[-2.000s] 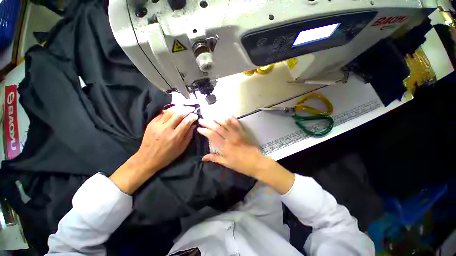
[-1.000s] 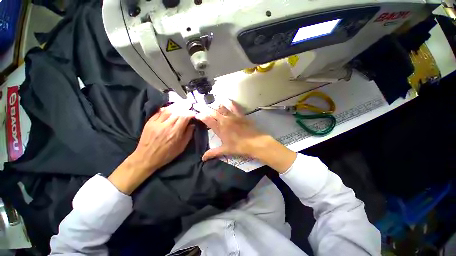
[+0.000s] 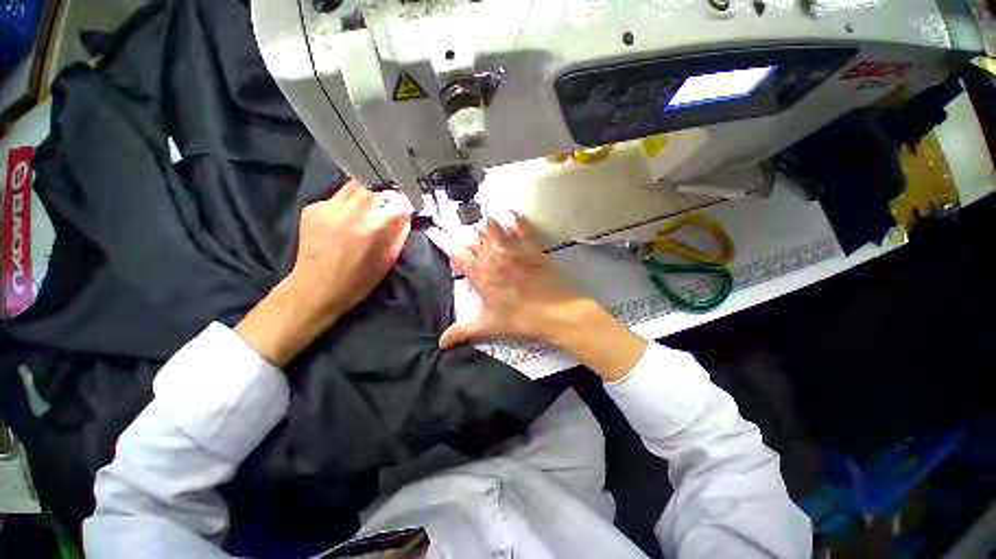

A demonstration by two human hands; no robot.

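The dark garment [image 3: 142, 251] lies in a heap left of the sewing machine [image 3: 612, 66] and over my lap. My left hand [image 3: 347, 249] is closed on the cloth just left of the needle area, its fingers curled with the fingertips at the cloth edge. My right hand [image 3: 508, 278] lies right of it, fingers spread, fingertips on the cloth edge beside the presser foot [image 3: 429, 207], thumb pointing left over the cloth. The fingertips are washed out by the machine light, so the exact hold is unclear.
Scissors with one yellow and one green handle [image 3: 690, 286] lie right of my right hand. A printed ruler tape [image 3: 765, 265] runs along the table's front edge. Dark cloth pieces [image 3: 857, 197] and a gold bundle [image 3: 926, 180] lie at the far right. More yellow loops show behind the needle area.
My left hand has moved up slightly and its fingers are more curled. My right hand has turned from lying by the left hand to a slightly wider spread. The whole view has shifted a little.
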